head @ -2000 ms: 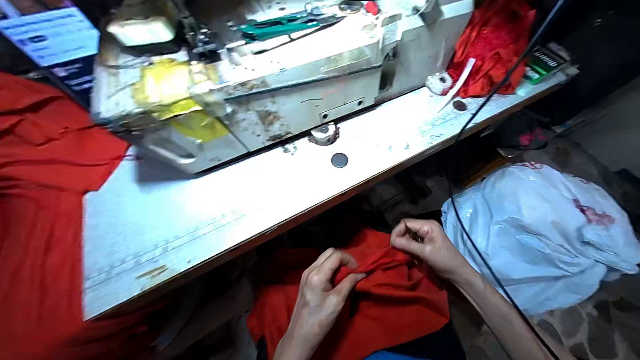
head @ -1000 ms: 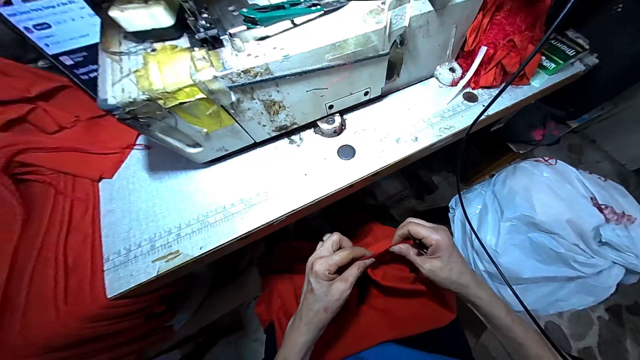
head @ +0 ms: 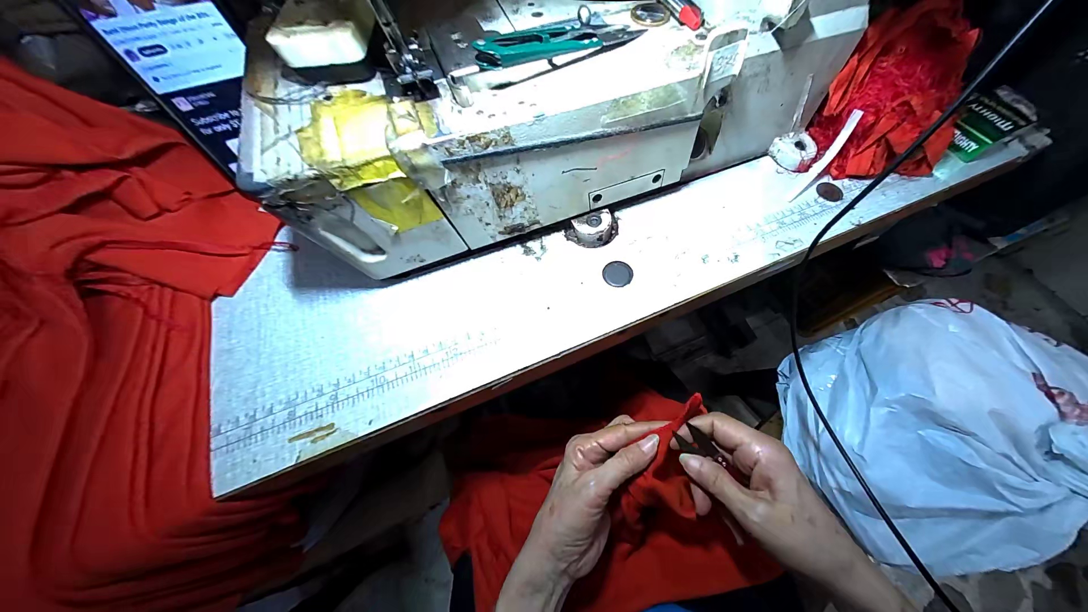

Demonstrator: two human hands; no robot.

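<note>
Red fabric [head: 544, 527] lies over my lap below the table edge. My left hand [head: 595, 484] pinches a raised fold of it between thumb and fingers. Small dark thread snips [head: 704, 444] are in my right hand [head: 756, 484], their pointed blades against the edge of that fold. Above the lap, an industrial sewing machine [head: 544, 178] stands on the white table [head: 408, 314]. Green-handled thread nippers [head: 544, 44] rest on the machine's bed.
More red fabric [head: 102, 365] hangs over the table's left end. Red scraps [head: 901, 85] and a green box [head: 990, 127] occupy the far right. A black cable [head: 799, 323] crosses in front of a white plastic bag [head: 935, 433]. A phone [head: 183, 64] leans beside the machine.
The fabric edge between my hands is now raised into a narrow fold. The snips' blades now show clearly at my right fingertips, against the fabric.
</note>
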